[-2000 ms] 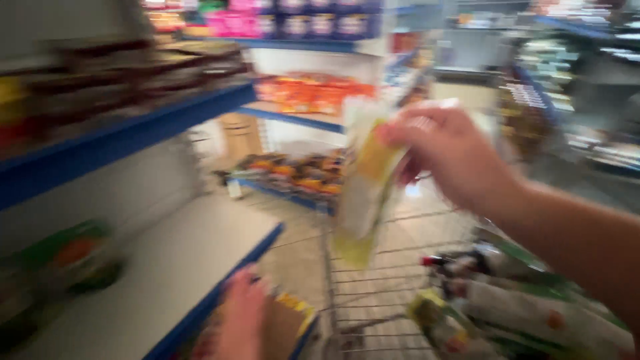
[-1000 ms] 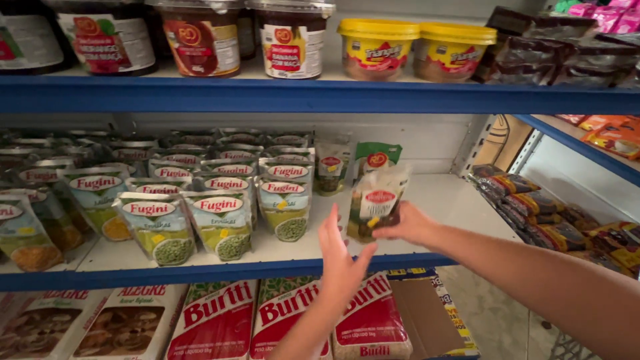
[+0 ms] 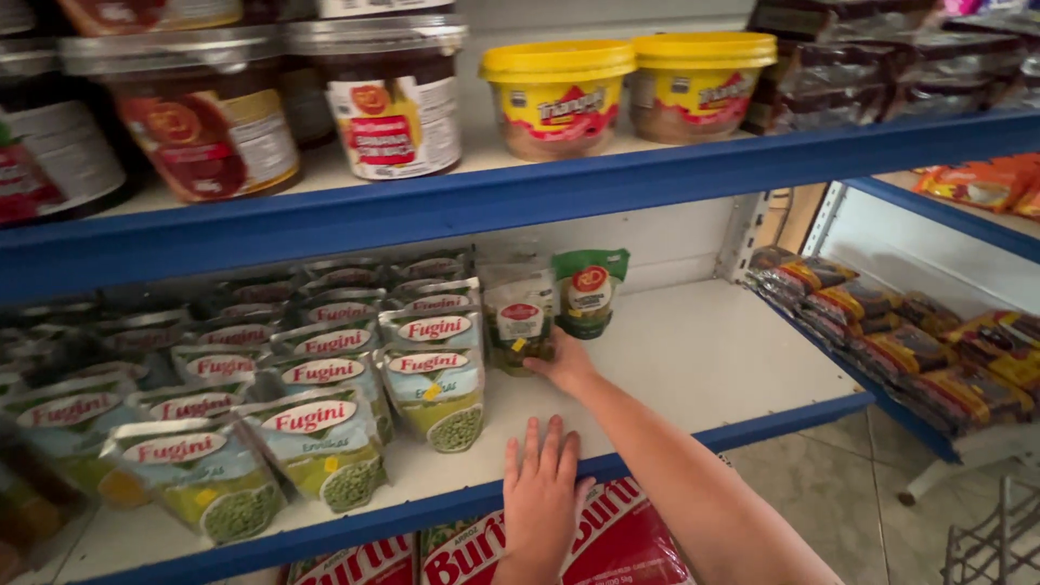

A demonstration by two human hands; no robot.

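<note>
My right hand reaches onto the middle shelf and grips the lower right side of a clear stand-up pouch with a red oval logo, which stands upright. Just behind it to the right is a green-topped pouch. To the left stand rows of Fugini pea pouches. My left hand lies palm down over the shelf's front edge, fingers spread on the white surface, holding nothing.
Above, a blue-edged shelf carries dark jars and yellow-lidded tubs. Red rice bags lie below. At right are packaged goods on a low rack and part of a wire cart.
My right hand has moved the pouch from in front of the shelf back to a place beside the pea pouches. My left hand has come down onto the shelf edge.
</note>
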